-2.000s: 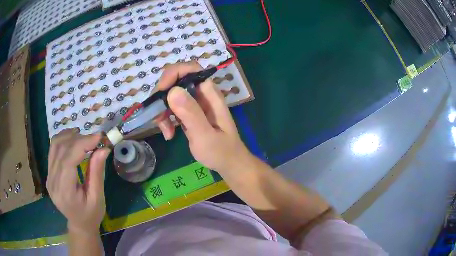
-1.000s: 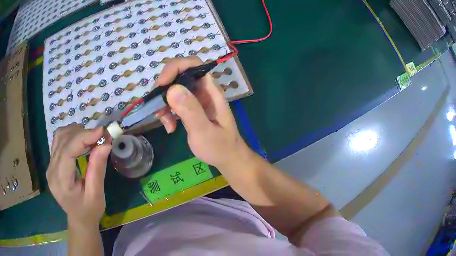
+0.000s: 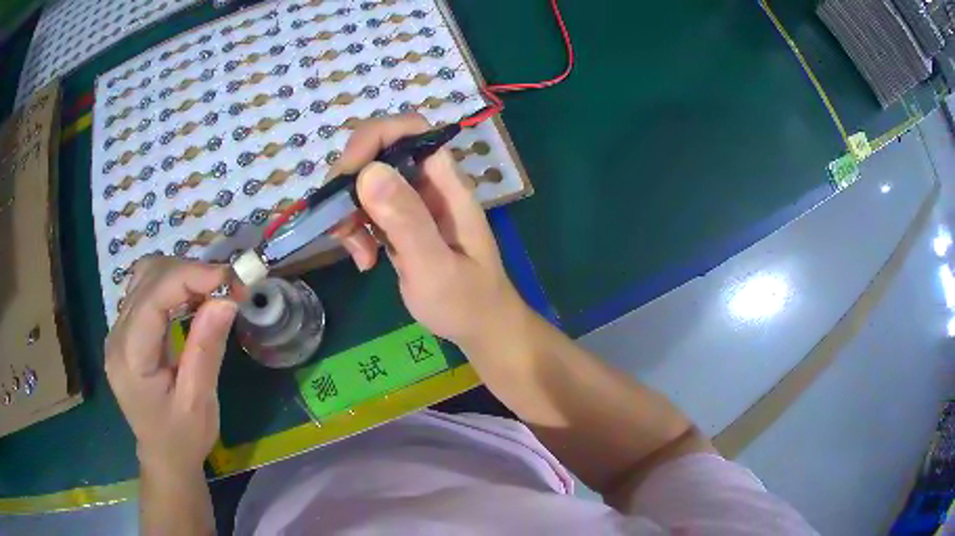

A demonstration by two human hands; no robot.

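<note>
My right hand (image 3: pixel 440 241) holds a test probe (image 3: pixel 325 209) with a black grip, a grey body and a red wire at its rear. The off-white tip block (image 3: pixel 249 268) points down-left, at the fingertips of my left hand (image 3: pixel 173 345). My left thumb and forefinger pinch a small silver component (image 3: pixel 223 293), mostly hidden by the fingers, beside the block. A squat clear bottle (image 3: pixel 281 322) with a dark-centred top stands just below the tip. Behind the hands lies the white component tray (image 3: pixel 236 108) with rows of silver parts.
A brown cardboard sheet (image 3: pixel 31 262) with loose silver parts lies at the left. A green label (image 3: pixel 372 369) lies near the front edge. A red wire (image 3: pixel 571 52) curls over the green mat (image 3: pixel 670 157). Stacked boards (image 3: pixel 878 47) are at the far right, another tray (image 3: pixel 89 37) at the back left.
The probe stays in my right hand and its tip stays at my left fingertips. Both hands have shifted only slightly. The left fingers have changed angle a little around the component.
</note>
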